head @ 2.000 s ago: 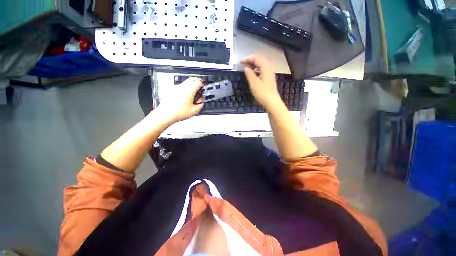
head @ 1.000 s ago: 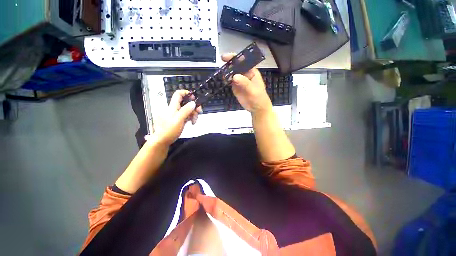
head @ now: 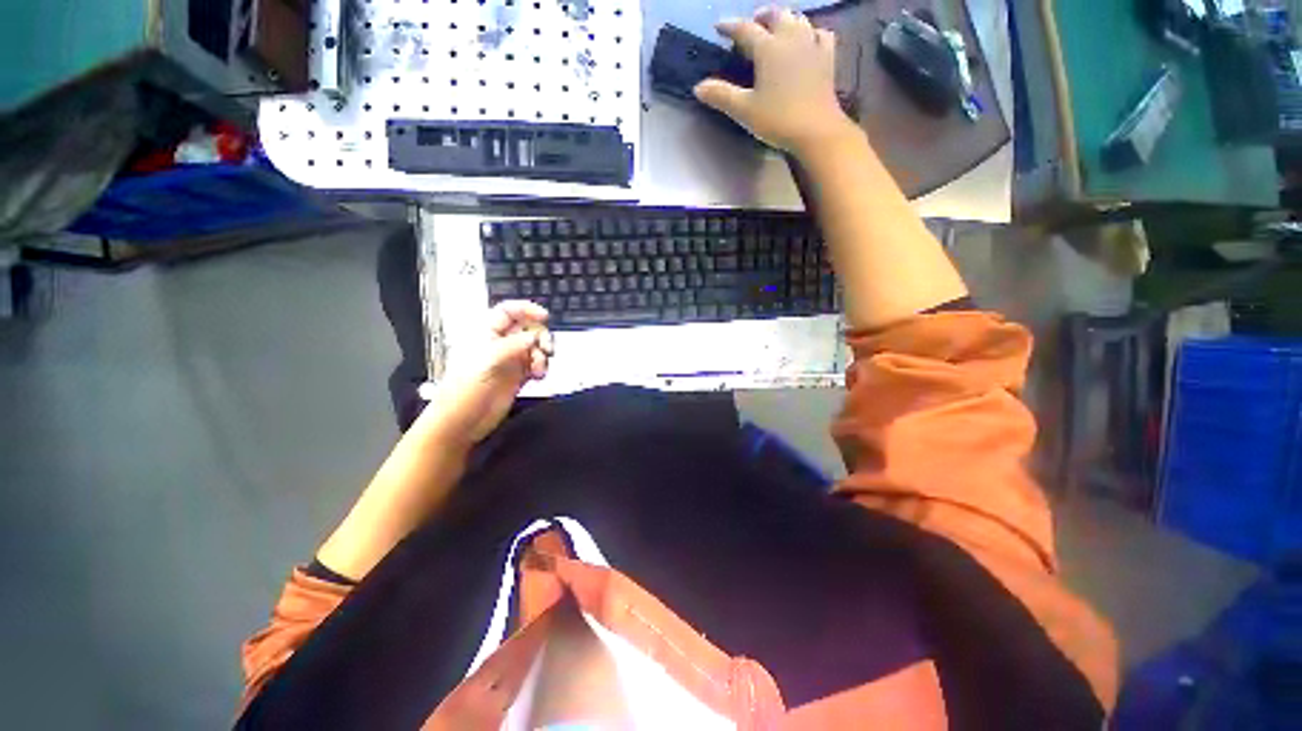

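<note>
My right hand (head: pixel 788 83) is over a black slotted bar (head: pixel 688 63) at the left part of the mouse pad, with thumb and fingers on either side of it. The hand hides most of the bar, and whether a second bar lies under it cannot be told. My left hand (head: pixel 503 357) is loosely curled above the left of the white keyboard tray (head: pixel 685 357), with nothing visible in it. Another black slotted housing (head: pixel 510 150) lies along the near edge of the white perforated plate (head: pixel 471 79).
A black keyboard (head: pixel 657 267) lies on the tray. A mouse (head: pixel 918 60) and a thin pen-like item (head: pixel 970 89) lie on the dark mouse pad (head: pixel 914 154). Green-topped benches stand left and right. Blue crates (head: pixel 1231 443) are at the far right.
The slotted part held in both hands is no longer seen between them. My right hand has moved up and right to the bar by the mouse pad. My left hand has lowered slightly.
</note>
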